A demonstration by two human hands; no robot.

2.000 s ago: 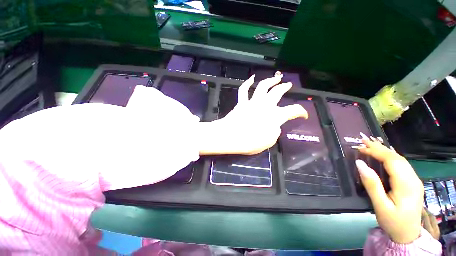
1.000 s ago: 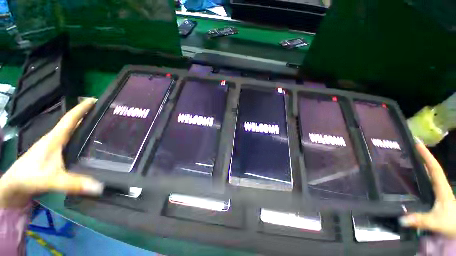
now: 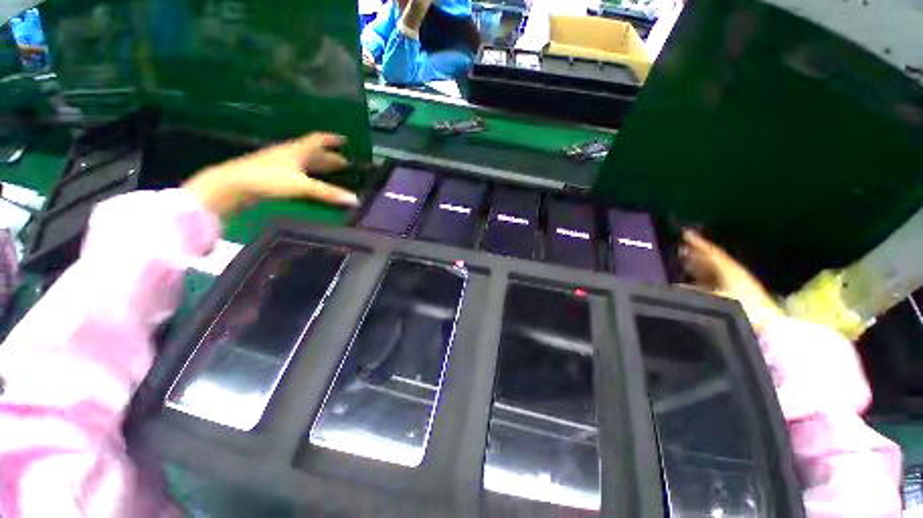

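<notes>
A black foam tray (image 3: 602, 193) lies at the back, holding several phones side by side with purplish screens and white WELCOME text. My left hand (image 3: 273, 177) is at its left end, fingers apart, thumb tip near the tray corner. My right hand (image 3: 719, 265) is at its right end, blurred; whether it touches the tray cannot be told. Nearer me, a larger-looking foam tray (image 3: 476, 405) holds dark, glossy phones (image 3: 395, 354) with pale reflections on their lower parts. Red marks show at the top of some phones. This tray overlaps the back tray's front edge in view.
Dark green panels (image 3: 769, 152) stand at left and right. Small dark items (image 3: 458, 126) lie on the green bench behind. Black trays (image 3: 86, 192) are at the left. Beyond are a black bin (image 3: 552, 91), a yellowish box (image 3: 597, 38) and a person in blue (image 3: 420, 56). A pale post with yellowish wrap (image 3: 835, 301) is right.
The tray of WELCOME phones, held up in both hands a second ago, has moved back, away from me. The tray with dark phones is now uncovered in front. My left hand's fingers are apart.
</notes>
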